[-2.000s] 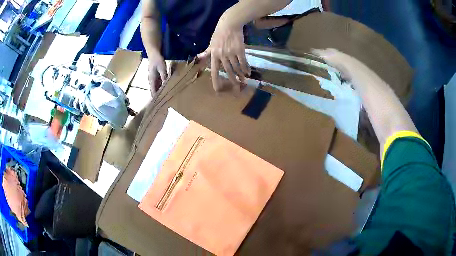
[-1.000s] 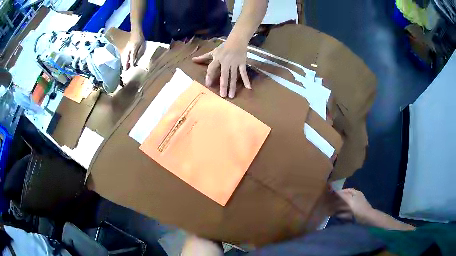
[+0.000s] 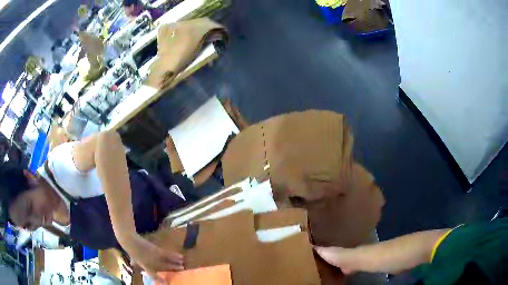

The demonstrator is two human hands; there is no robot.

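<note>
A thick fanned stack of brown bag panels (image 3: 278, 250) lies low in front of me. An orange panel (image 3: 206, 275) lies on it, cut off by the bottom edge. A dark strip (image 3: 191, 235) lies on the brown top panel. White sheets (image 3: 253, 199) show between the panels, and rounded brown panels (image 3: 301, 147) spread beyond them. My right hand (image 3: 337, 259) holds the stack's right edge, its fingers partly hidden by the panels. My left hand is out of the picture. Another person's hand (image 3: 156, 260) rests on the stack's left part.
The other person (image 3: 106, 206) stands close at the left. Behind are a table (image 3: 136, 108) with draped brown pieces, sewing machines (image 3: 111, 80) and a white board (image 3: 205, 136). A large pale panel (image 3: 451, 78) stands right. Dark floor (image 3: 312, 69) lies between; a blue crate (image 3: 373, 32) is beyond.
The view has swung up and right, showing more floor and the other person's head. The stack and orange panel now sit lower in view. My left hand, partly visible at the bottom before, has left view.
</note>
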